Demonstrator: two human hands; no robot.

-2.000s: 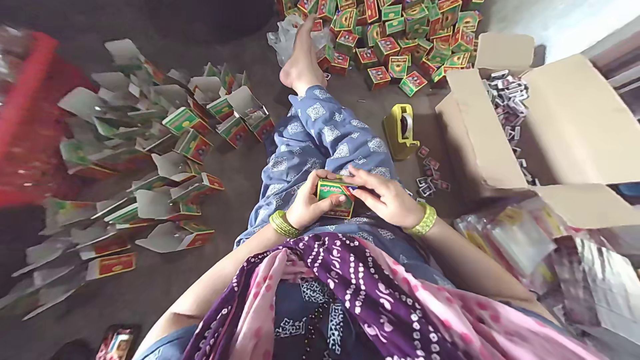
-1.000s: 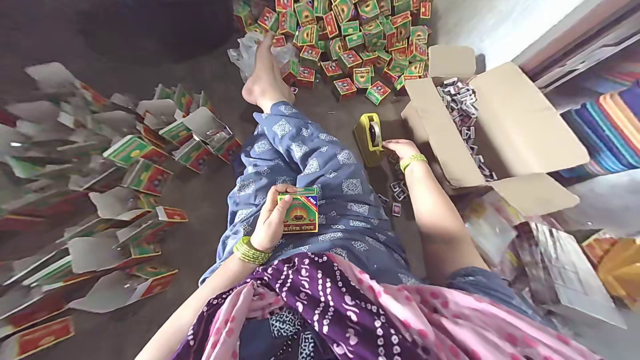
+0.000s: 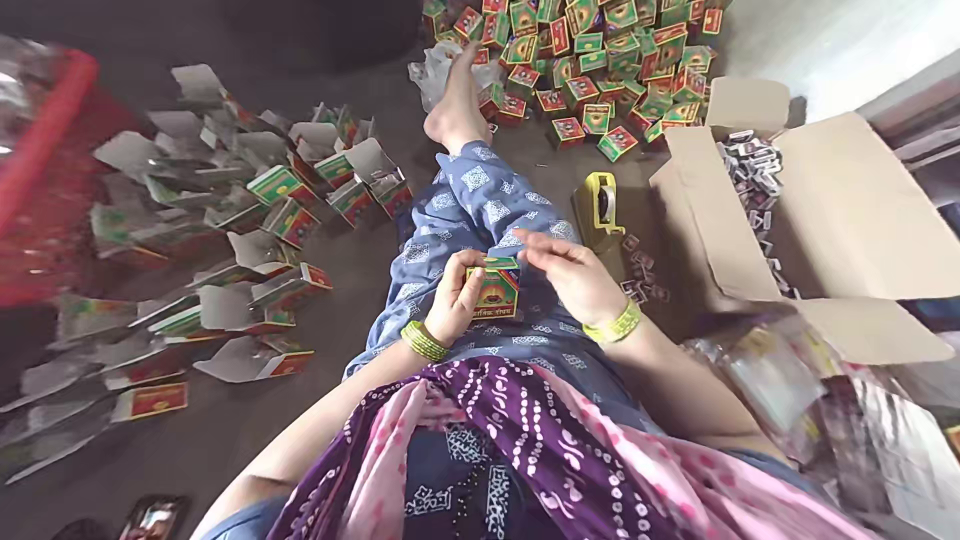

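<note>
My left hand [image 3: 456,298] grips a small printed green and red carton [image 3: 496,291] by its left side, above my lap. Close by on the carton's right, my right hand [image 3: 574,281] is raised with its fingers extended; whether a bit of tape is on the fingertips cannot be made out. A yellow tape dispenser [image 3: 598,206] stands on the floor beyond my right hand. Small packets [image 3: 641,274] lie beside the dispenser.
Many open-flapped cartons [image 3: 255,300] stand at the left, near a red container [image 3: 45,172]. Closed cartons [image 3: 600,82] are heaped beyond my foot. A large cardboard box [image 3: 720,225] with small packets is at right, above plastic packaging [image 3: 780,375]. A phone [image 3: 154,517] lies bottom left.
My right hand was at the tape dispenser one second ago and is now back beside the carton. The left hand still holds the carton. The view has shifted.
</note>
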